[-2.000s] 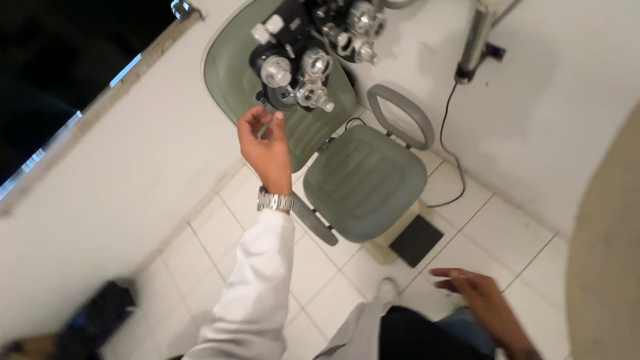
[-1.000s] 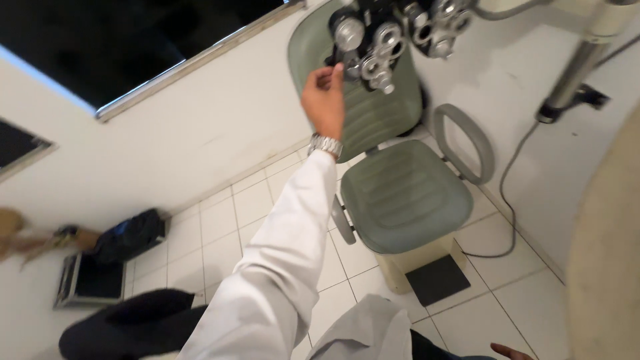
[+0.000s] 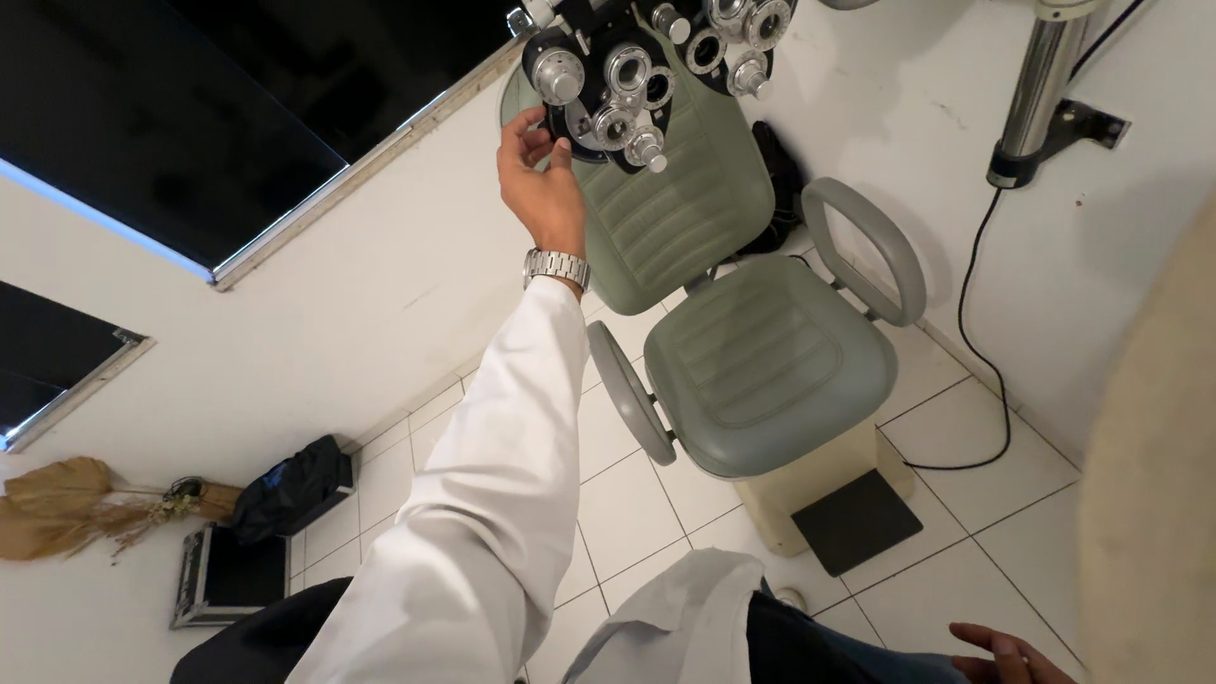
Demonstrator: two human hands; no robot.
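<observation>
A phoropter (image 3: 617, 100), black with silver lens dials and knobs, hangs at the top of the view in front of the backrest of a green examination chair (image 3: 769, 366). My left hand (image 3: 543, 180), with a metal-band watch (image 3: 557, 269) and a white sleeve, reaches up to the phoropter's lower left edge. Its fingers are curled at the round black dial there; whether they grip it or only touch it, I cannot tell. Low at the right edge of the view is my right hand (image 3: 1012, 657), partly cut off, fingers loosely bent, with no object visible in it.
Grey armrests (image 3: 864, 249) flank the seat, and a black footrest (image 3: 858, 522) is at its base. A metal pole (image 3: 1035, 104) with a hanging black cable (image 3: 964, 313) stands by the right wall. A beige rounded surface (image 3: 1149, 475) fills the right edge. A black case (image 3: 237, 575) and dark bag (image 3: 294, 484) lie lower left.
My left hand stays at the phoropter's lower left edge throughout. My right hand, fully in view two seconds ago, is now partly out at the bottom. The view has shifted.
</observation>
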